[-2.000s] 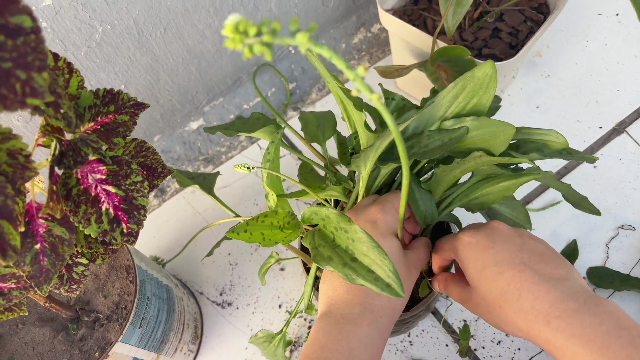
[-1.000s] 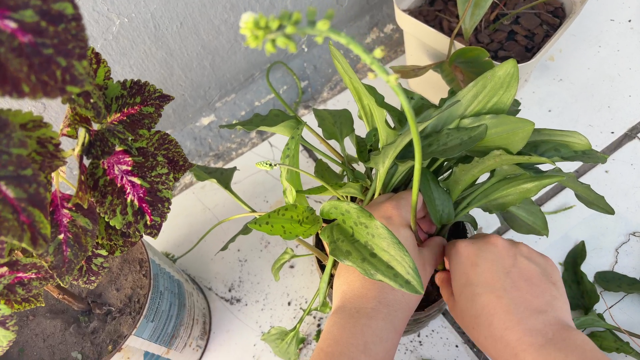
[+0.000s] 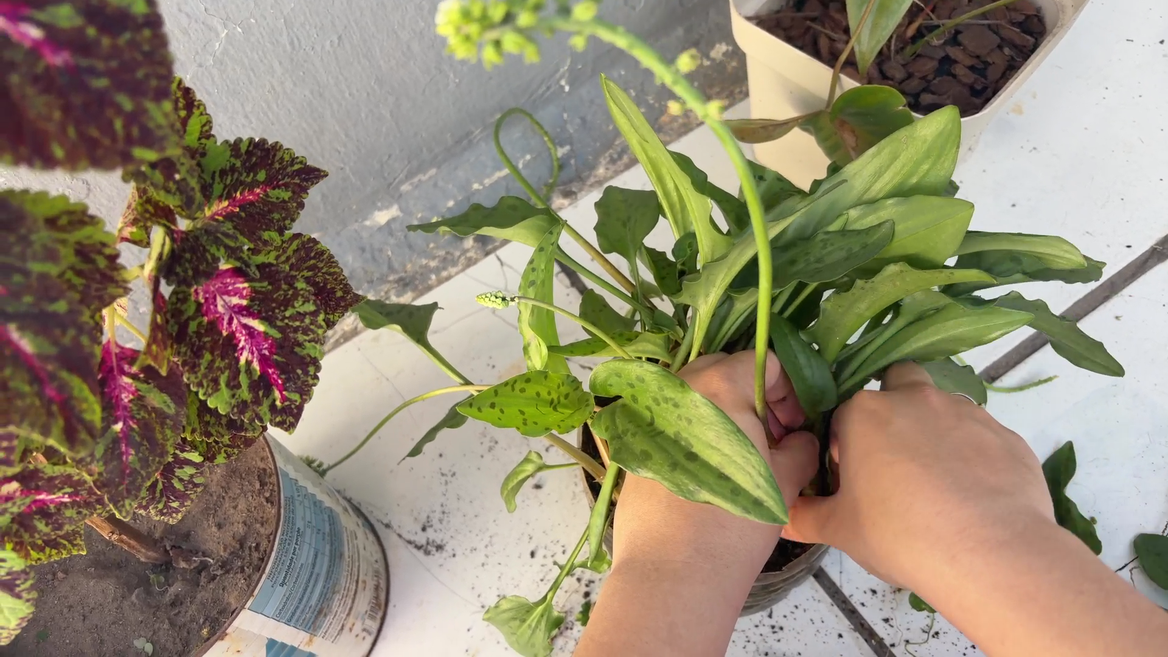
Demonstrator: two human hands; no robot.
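Note:
A leafy potted plant (image 3: 876,228) with spotted green leaves stands in a round ribbed pot (image 3: 776,584). My left hand (image 3: 730,456) reaches into the base of its stems, thumb and fingers closed around stems there, partly under a broad spotted leaf (image 3: 684,438). Beside it, my right hand (image 3: 940,465) presses in at the right of the stem base, its fingertips hidden among the leaves; whether it grips anything cannot be told. A tall curved flower stalk (image 3: 748,182) rises past my left hand.
At left, a coleus (image 3: 237,310) with purple and green leaves grows in a soil-filled metal can (image 3: 319,557). A beige pot (image 3: 785,82) with bark chips stands at the back. Loose leaves (image 3: 1068,493) and soil crumbs lie on the white tiles, beside a grey wall (image 3: 365,109).
My right hand has shifted from the near side of the stem base to reach further under the right-hand leaves. My left hand stays at the stems.

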